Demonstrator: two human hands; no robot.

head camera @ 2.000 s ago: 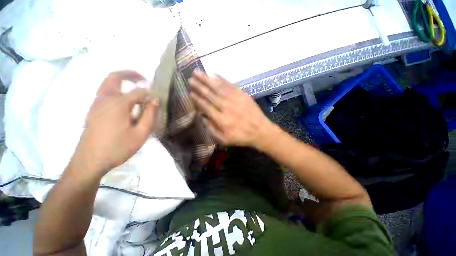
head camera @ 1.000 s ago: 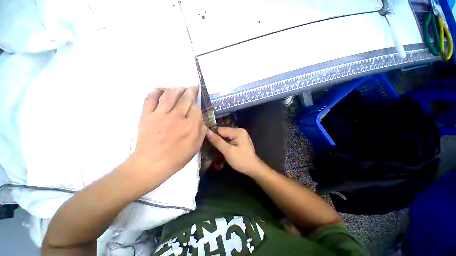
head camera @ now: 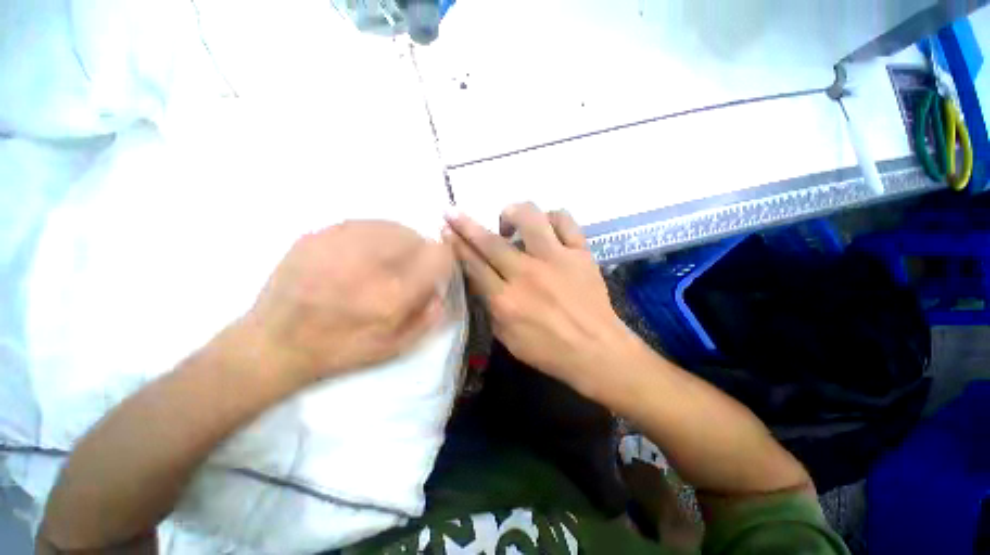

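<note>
The white padded lining [head camera: 163,249] fills the left side and hangs over the table's front edge. My left hand [head camera: 353,287] lies on it near its right edge, fingers curled and blurred; it seems to pinch the cloth there. My right hand [head camera: 543,282] is at the seam edge [head camera: 449,186], its index fingertip touching the edge and the other fingers bent over the table's front. A thin strip of brown plaid fabric [head camera: 476,347] shows below between my hands; the rest is hidden under the lining. The presser foot area [head camera: 418,20] is at the top, cut off.
A measuring tape [head camera: 738,217] runs along the table's front edge. A thin white rod [head camera: 863,141] stands right of the machine bed. Green and yellow scissors [head camera: 944,141] lie at the right end. A blue crate [head camera: 684,293] with black cloth [head camera: 814,325] is below right.
The plaid and khaki layers, open to view earlier, are now mostly covered by the lining. My right hand has moved up from below the edge to the seam. My left hand has curled and shifted down slightly.
</note>
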